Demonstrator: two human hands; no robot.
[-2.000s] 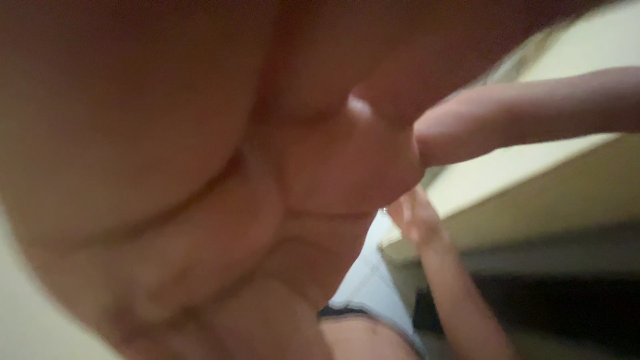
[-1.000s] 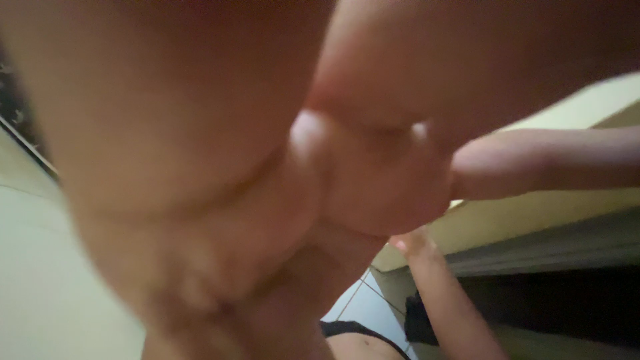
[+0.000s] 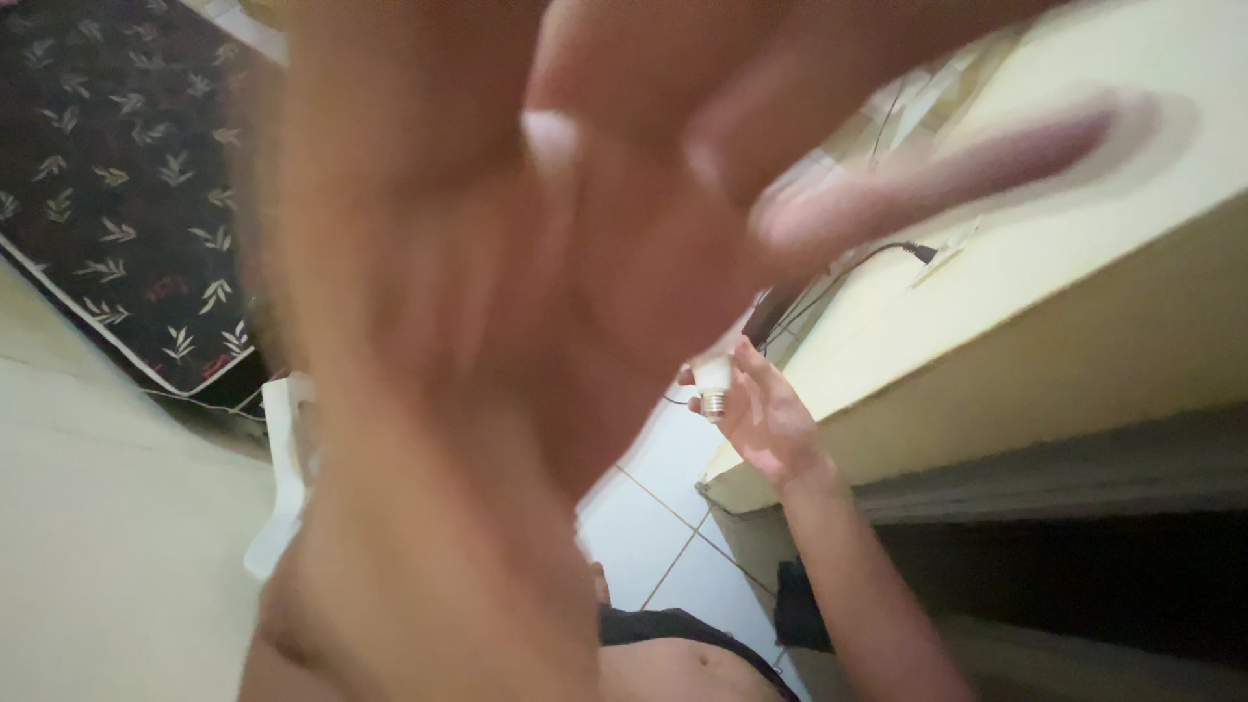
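Observation:
My left hand [image 3: 546, 283] is very close to the camera and blurred, filling the middle and top of the view. Its palm shows, its fingers spread upward and one slim finger points right; some fingertips are out of the frame. Nothing shows in that palm. Lower and farther off, my right hand [image 3: 775, 419] holds a white light bulb [image 3: 713, 375] by its body between the fingers, with the metal screw base pointing down. The bulb's top is partly hidden behind my left hand.
A cream ledge or wall [image 3: 1053, 283] runs along the right, with a black plug [image 3: 919, 253] and cord at it. White floor tiles [image 3: 648, 526] show below. At left are a dark leaf-patterned mattress or cloth [image 3: 117, 185] and a white plastic piece [image 3: 284, 468], perhaps furniture.
My right hand now shows more fully, with the bulb visible in it. The slim finger of my left hand has its tip in view now. The view has shifted, showing more of the patterned fabric.

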